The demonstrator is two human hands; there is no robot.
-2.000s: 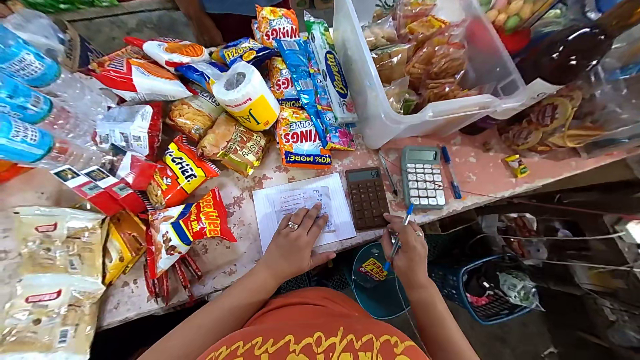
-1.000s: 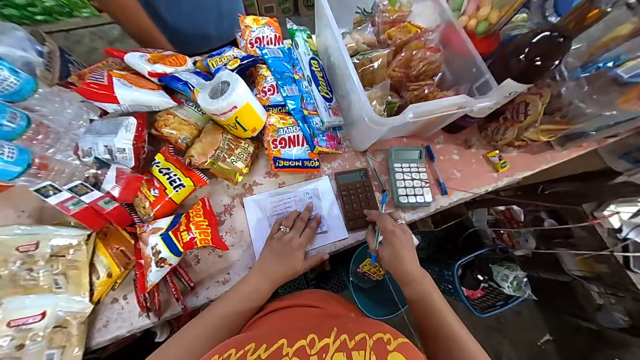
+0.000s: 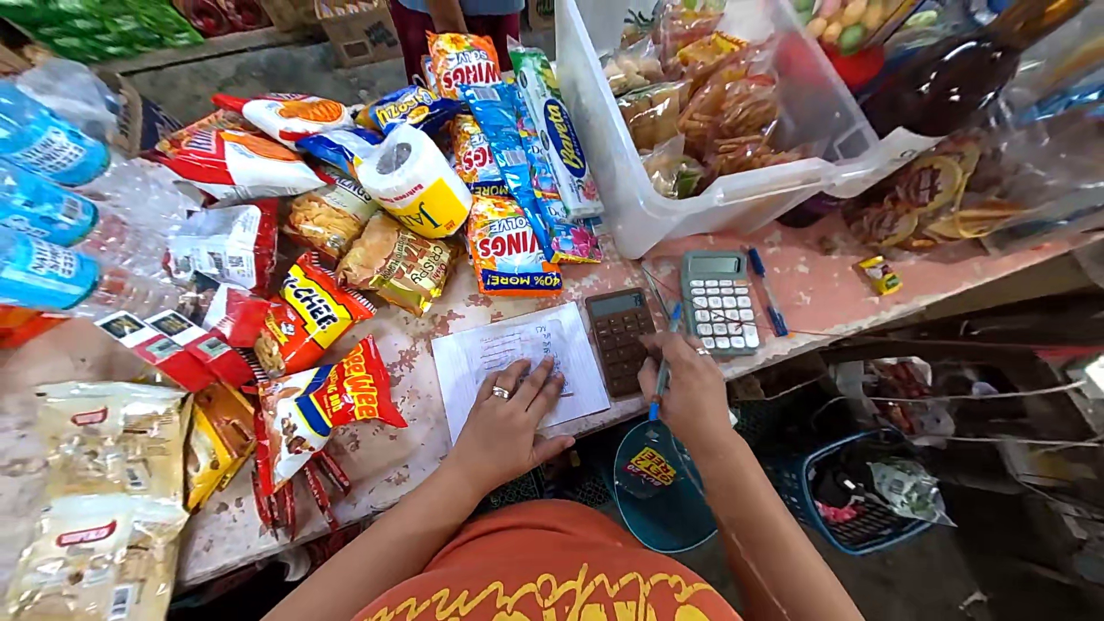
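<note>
My left hand [image 3: 509,414] lies flat with spread fingers on white paper sheets [image 3: 457,358] that bear handwriting. My right hand [image 3: 686,384] grips a blue-tipped pen [image 3: 662,379], its fingers at the right edge of a brown calculator [image 3: 623,345] beside the paper. Just right of that hand lie a grey calculator with white keys [image 3: 718,302] and a second blue pen [image 3: 768,291]. A toilet roll [image 3: 416,183], detergent packs [image 3: 511,246] and red snack bags [image 3: 323,401] are spread over the counter left of and beyond the paper.
A clear plastic bin [image 3: 716,207] of bagged snacks stands at the counter's far side. Water bottles [image 3: 52,220] and beige packs [image 3: 108,448] are at the left. Below the counter's near edge [image 3: 595,424] are a teal bucket [image 3: 664,517] and a blue basket [image 3: 862,535]. A person [image 3: 457,15] stands across the counter.
My right hand holds the pen more upright than two seconds ago, by the brown calculator's edge. My left hand has stayed on the paper. The person across the counter has shifted.
</note>
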